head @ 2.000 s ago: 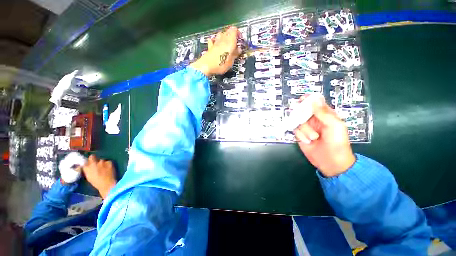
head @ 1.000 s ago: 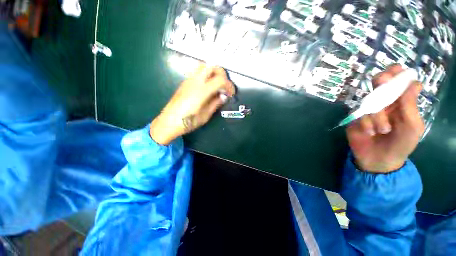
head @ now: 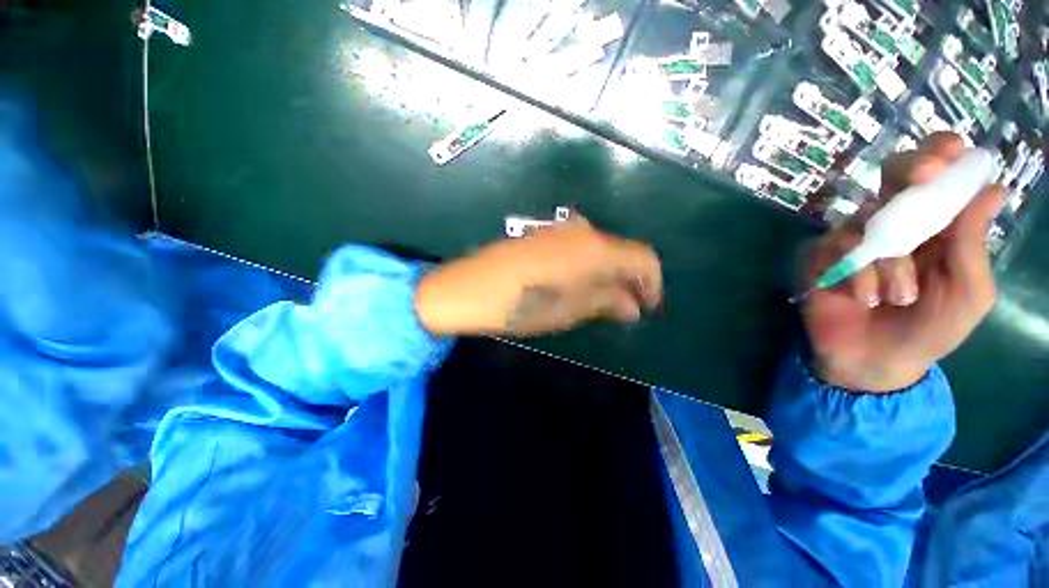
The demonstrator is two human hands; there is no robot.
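Observation:
My right hand holds a white squeeze bottle with a thin green tip pointing down to the left. My left hand is over the green bench near its front edge, blurred, fingers bent and pointing right; whether anything is between its fingertips cannot be told. A small circuit-board assembly lies on the bench just behind my left hand and is partly covered by it. Another assembly lies tilted farther back, near the tray.
A clear compartment tray with many white and green assemblies fills the back and right, glaring in places. One more assembly lies at the far left by a seam in the bench. A blue sleeve of another person is at left.
My left hand has moved right and towards the bench's front edge. An assembly now lies near the tray edge, where none lay before. My right hand still holds the bottle. The view has shifted.

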